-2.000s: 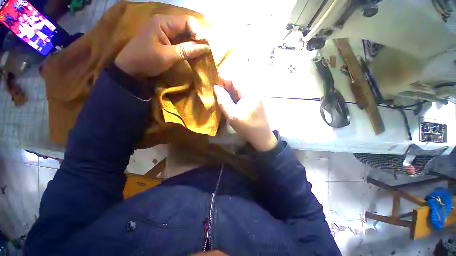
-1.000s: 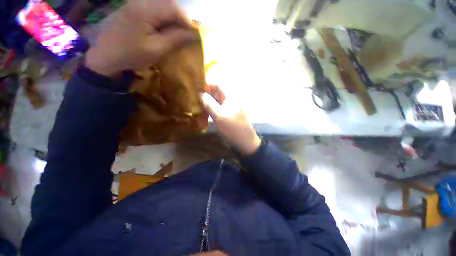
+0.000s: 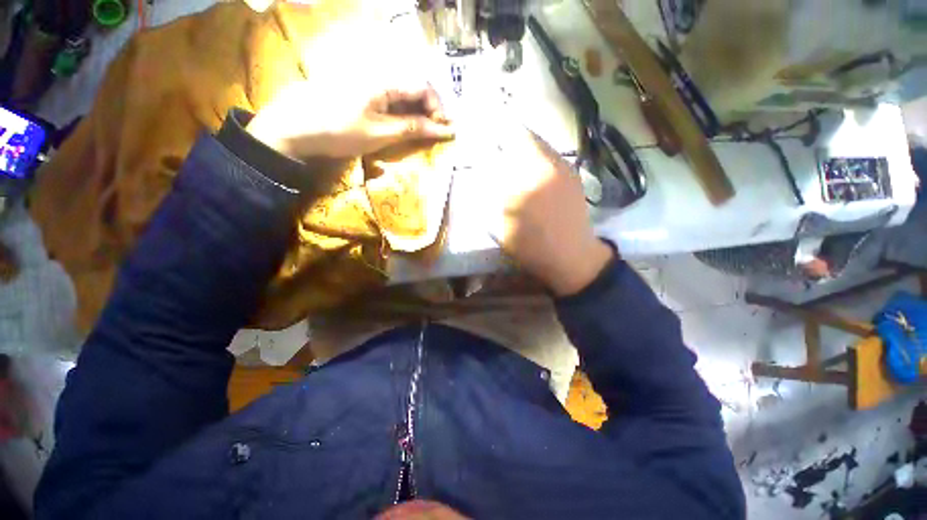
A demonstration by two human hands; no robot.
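Observation:
The large mustard-brown garment piece [image 3: 132, 132] lies heaped on the white table at the left. My left hand [image 3: 356, 127] pinches its edge near the bright lamp spot, thumb and forefinger together. A small flap of the same cloth [image 3: 412, 198] hangs below these fingertips, by the table edge. My right hand [image 3: 549, 213] is just right of the flap, partly lost in glare, apart from the cloth as far as I can see; its fingertips are washed out. Dark machine parts [image 3: 498, 20] show at the top, beyond my hands.
Black-handled shears [image 3: 610, 163] lie right of my right hand, beside a tan wooden strip [image 3: 671, 107] and thin dark tools [image 3: 691, 91]. A control panel [image 3: 856, 178] is at the table's right end. A smartphone [image 3: 20, 142] is far left. A wooden stool [image 3: 864, 371] stands lower right.
The view has shifted, so the shears and strip sit further left. My right hand has come away from the flap to the right. My left hand still pinches the cloth, now lower in view.

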